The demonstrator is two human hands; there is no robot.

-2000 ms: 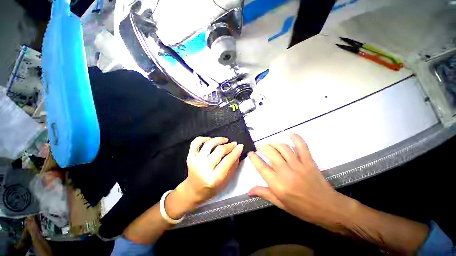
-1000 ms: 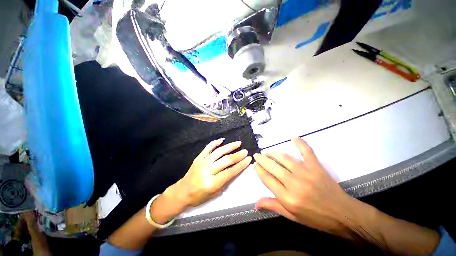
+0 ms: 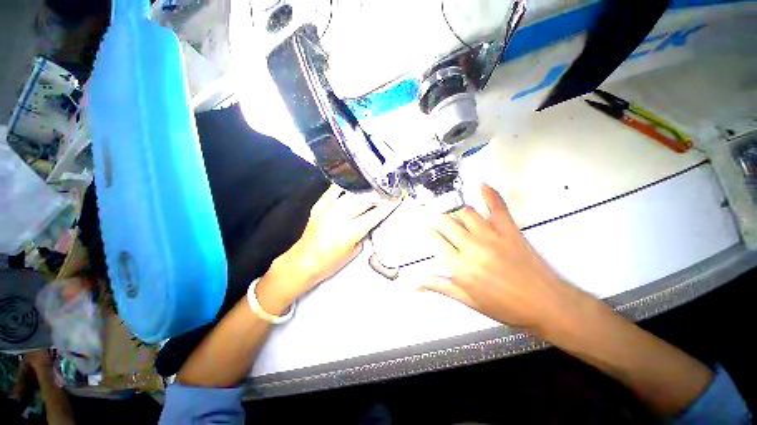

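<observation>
The black cloth [image 3: 257, 187] lies left of the needle area [image 3: 436, 176] of the white sewing machine, partly behind the light blue oblong attachment and my left arm. My left hand [image 3: 336, 232] is at the cloth's right edge, just below the curved metal guide [image 3: 332, 124]; its fingertips are close to the presser foot. My right hand [image 3: 481, 257] lies palm down on the white table, fingers spread and pointing at the needle area. No cloth shows under it. Whether my left fingers pinch the cloth is hidden by glare and the hand itself.
The light blue oblong attachment [image 3: 158, 183] stands large at the left. Thread snips [image 3: 643, 123] lie at the right. A black strap [image 3: 606, 54] hangs over the machine body. A crumpled clear plastic bag [image 3: 70, 319] lies at the left, with another person's arm [image 3: 51, 394] below it.
Both hands have moved up to the needle area. The cloth's right end has moved up and left, baring the white table and a small curved opening. The view has shifted.
</observation>
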